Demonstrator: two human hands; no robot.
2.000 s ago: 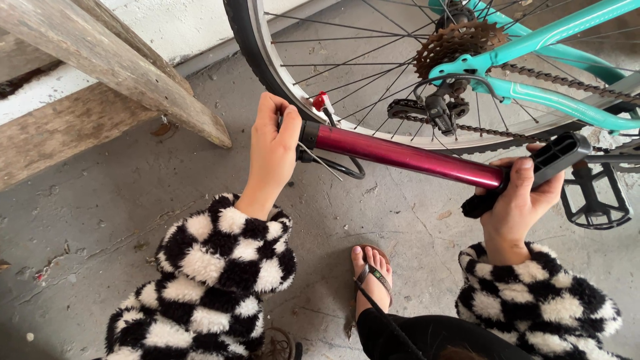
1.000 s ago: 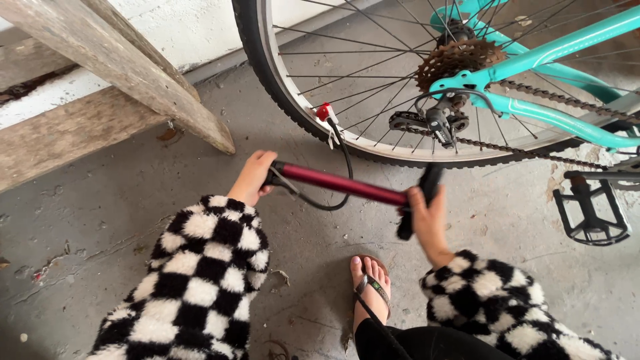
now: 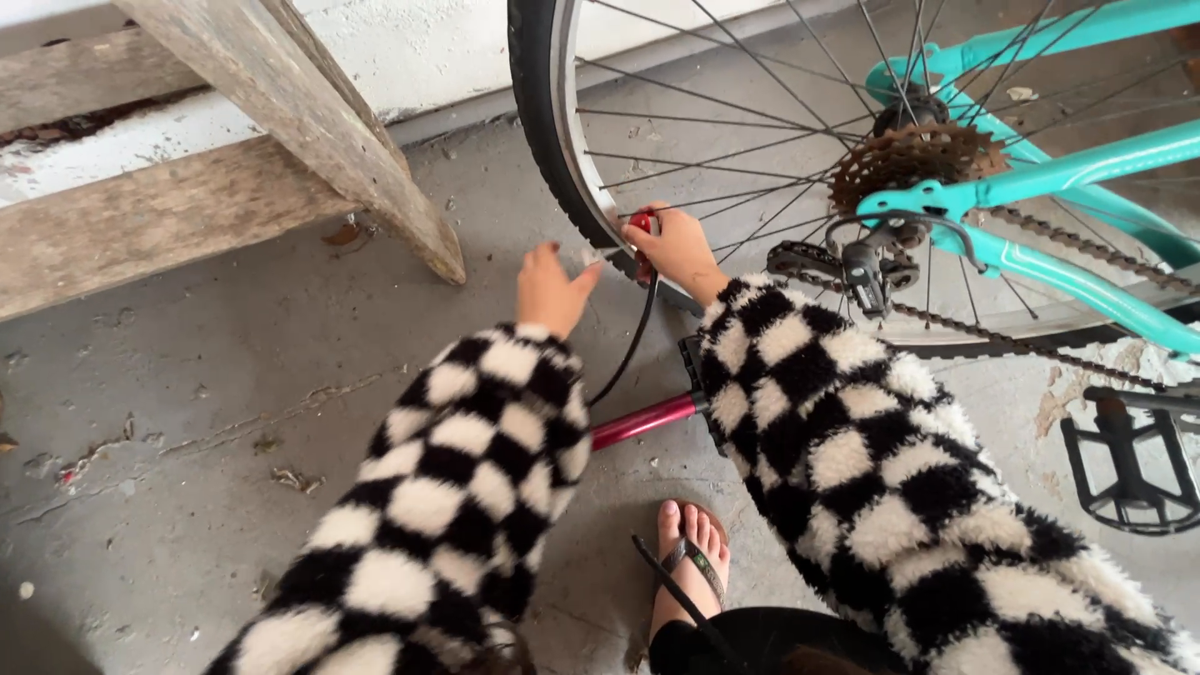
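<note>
My right hand (image 3: 677, 248) grips the red pump head (image 3: 641, 222) at the rim of the bicycle's rear wheel (image 3: 565, 122). Just left of it my left hand (image 3: 555, 289) is raised with its fingers apart, near a blurred whitish piece by the tire; whether it touches that piece I cannot tell. A black hose (image 3: 634, 349) curves down from the pump head toward the magenta bicycle pump (image 3: 645, 421). The pump lies low between my forearms, in neither hand, and its left end is hidden behind my left sleeve.
A weathered wooden frame (image 3: 309, 131) stands at the upper left by the white wall. To the right are the rusty rear cassette (image 3: 905, 161), the derailleur (image 3: 867, 272), the teal bicycle frame (image 3: 1078, 169) and a black pedal (image 3: 1130, 469). My sandaled foot (image 3: 692, 562) is on the concrete floor below.
Both hands have let go of the magenta pump, which is now lower down. My right hand has moved up to the red pump head at the wheel, and my left hand has come near it.
</note>
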